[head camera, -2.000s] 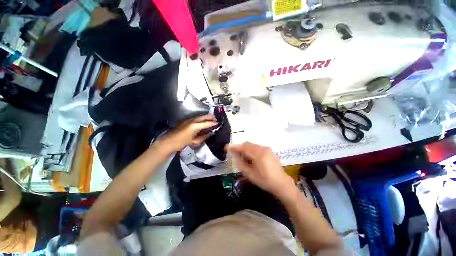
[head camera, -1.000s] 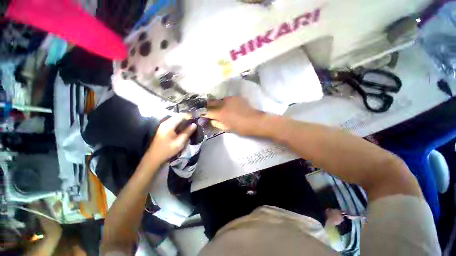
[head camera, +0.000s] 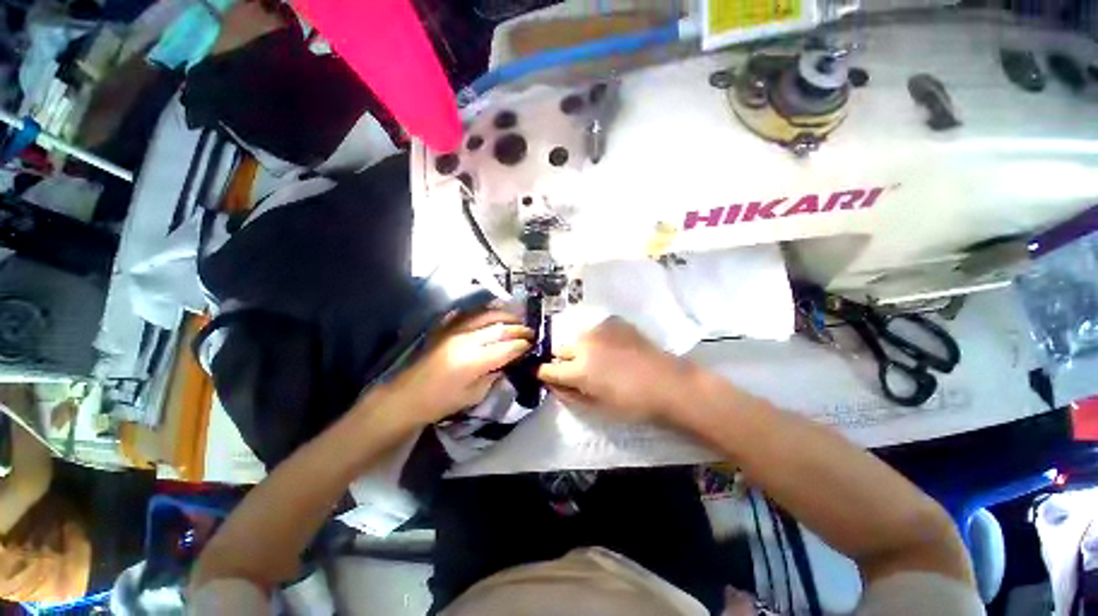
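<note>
A narrow black band (head camera: 531, 371) runs up to the presser foot (head camera: 541, 285) under the left end of the white sewing machine (head camera: 626, 181). My left hand (head camera: 464, 361) is on the cloth left of the band, fingertips at its edge. My right hand (head camera: 608, 365) pinches the band's right side just below the foot. Black fabric (head camera: 319, 265) is heaped left of the needle. A striped white and black garment piece (head camera: 476, 431) is bunched below my left hand. The fingertips hide part of the band.
Black scissors (head camera: 903, 349) and a white cloth piece (head camera: 735, 295) lie under the machine arm. A pink holder (head camera: 391, 72) hangs above the needle end. Striped panels (head camera: 151, 325) lie at left near an orange edge. Another person's arm (head camera: 30, 481) shows at lower left.
My right hand was apart from the band two seconds ago, then came up beside the needle; now both hands are just below the foot. The view swung and came back.
</note>
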